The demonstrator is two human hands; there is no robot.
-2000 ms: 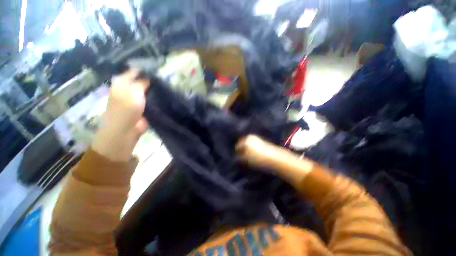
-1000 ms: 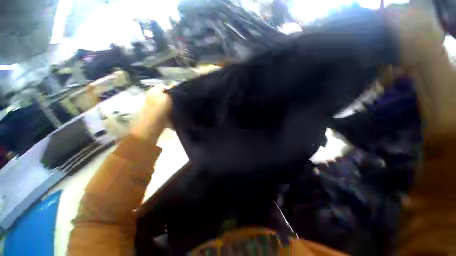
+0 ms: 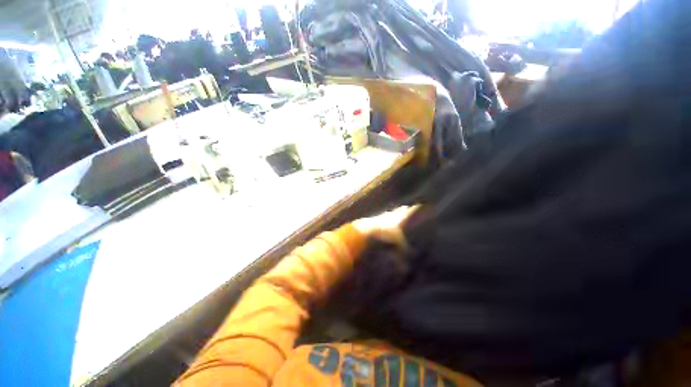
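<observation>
A large dark garment [image 3: 530,219] fills the right half of the view, blurred and raised from the lap area. My left hand [image 3: 390,225] grips its left edge, just in front of the table's front edge; the fingers are partly hidden by the cloth. My right hand is not in view; the garment covers that side. The white sewing machine [image 3: 303,132] stands on the table beyond my left hand, apart from the garment.
The white table [image 3: 189,242] bears a blue sheet [image 3: 49,317] at left and stacked dark cut pieces [image 3: 125,170] behind. Snips [image 3: 331,176] lie right of the machine's needle area. A grey box [image 3: 394,137] holds something red. Dark garments [image 3: 379,38] are heaped behind.
My left hand has moved right and down, off the table area. The garment has swung to the right, uncovering the machine and table. My right hand has gone out of view.
</observation>
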